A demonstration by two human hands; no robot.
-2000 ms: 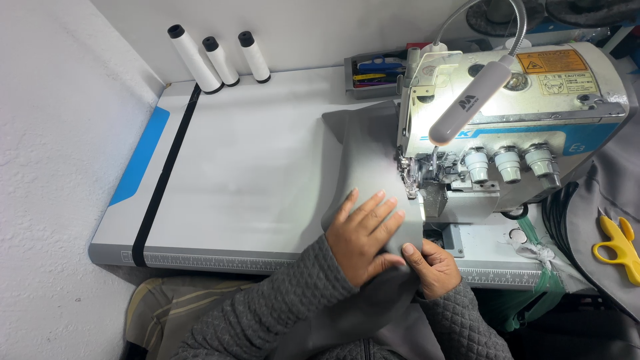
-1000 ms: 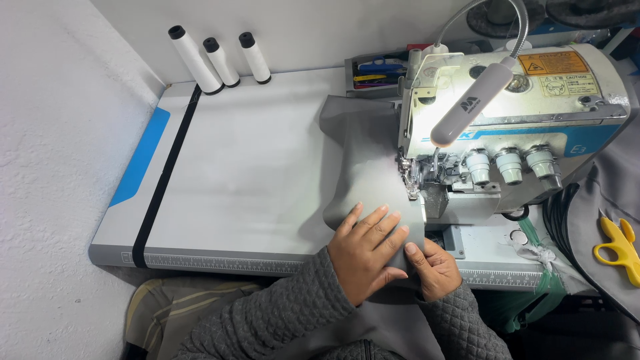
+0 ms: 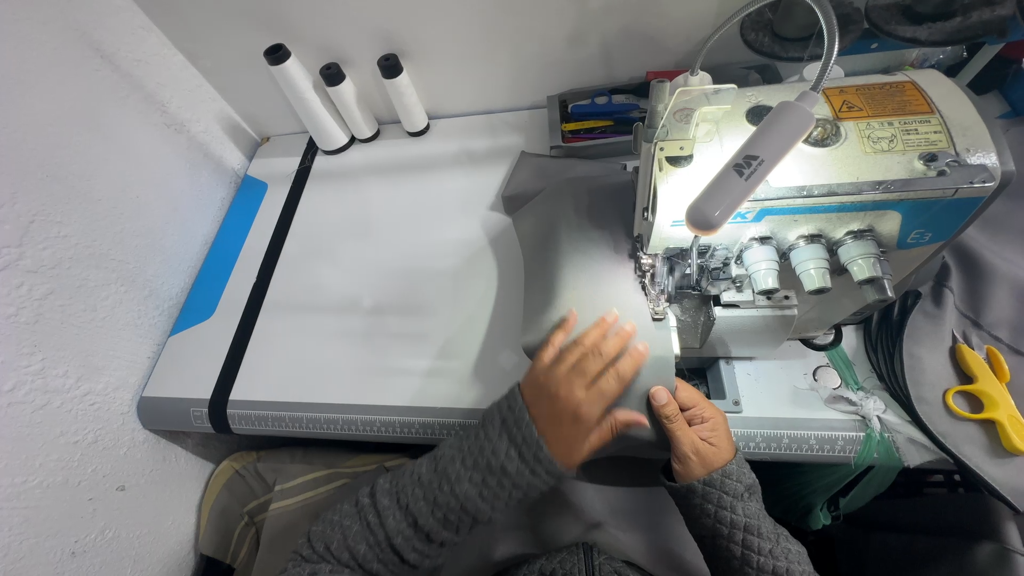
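Grey fabric [image 3: 584, 240] lies on the table, its right edge under the presser foot [image 3: 656, 304] of a white and blue overlock sewing machine [image 3: 808, 176]. My left hand [image 3: 584, 384] rests on the fabric below and left of the foot, fingers spread and slightly blurred. Nearer the table's front edge, my right hand [image 3: 694, 424] pinches the fabric's right edge between thumb and fingers. Part of the fabric hangs over the front edge toward my lap. A lit lamp [image 3: 750, 168] on a bendable neck shines on the needle area.
Three white thread cones [image 3: 404, 96] stand at the back left. A tray [image 3: 556, 128] of tools sits behind the machine. On the right, yellow thread snips [image 3: 988, 396] lie on more grey fabric [image 3: 960, 320], near a knotted green cloth strip [image 3: 876, 448]. A black band [image 3: 264, 280] crosses the table's left side.
The fabric has shifted away from me along the machine, and its raised, bunched part near my hands has flattened out. Both hands remain close to the table's front edge.
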